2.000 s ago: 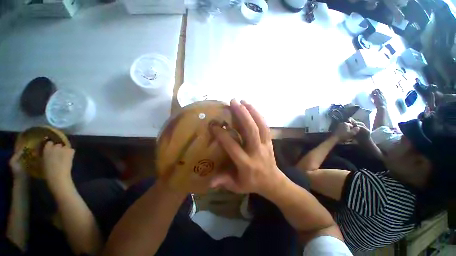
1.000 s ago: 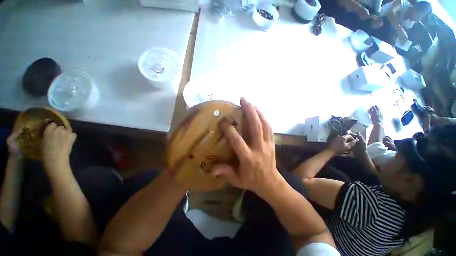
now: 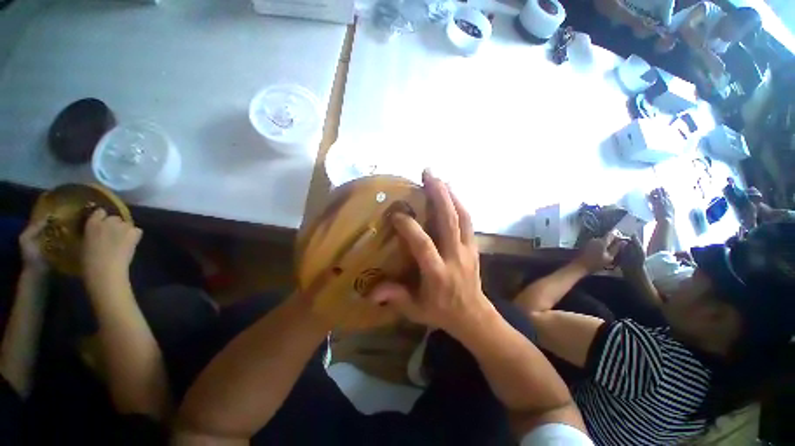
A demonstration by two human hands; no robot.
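A round wood-grain base shell is held above my lap at the table edge, its outer face up. It shows a white dot near the top rim, a ringed vent grille and dark slots. My right hand lies on the right part of the shell, with fingers spread and the index fingertip at a dark recess. My left forearm reaches under the shell at its lower left; the left hand itself is hidden behind the shell.
Translucent tubs with small bits stand on the white table, one beside a dark disc. At left, a neighbour's hands hold a wood-grain shell. At right, a person in a striped shirt works near white boxes.
The whole view has shifted, so the shell and table items sit further right. My right index finger remains around the recess on the shell, which is still held in the same place.
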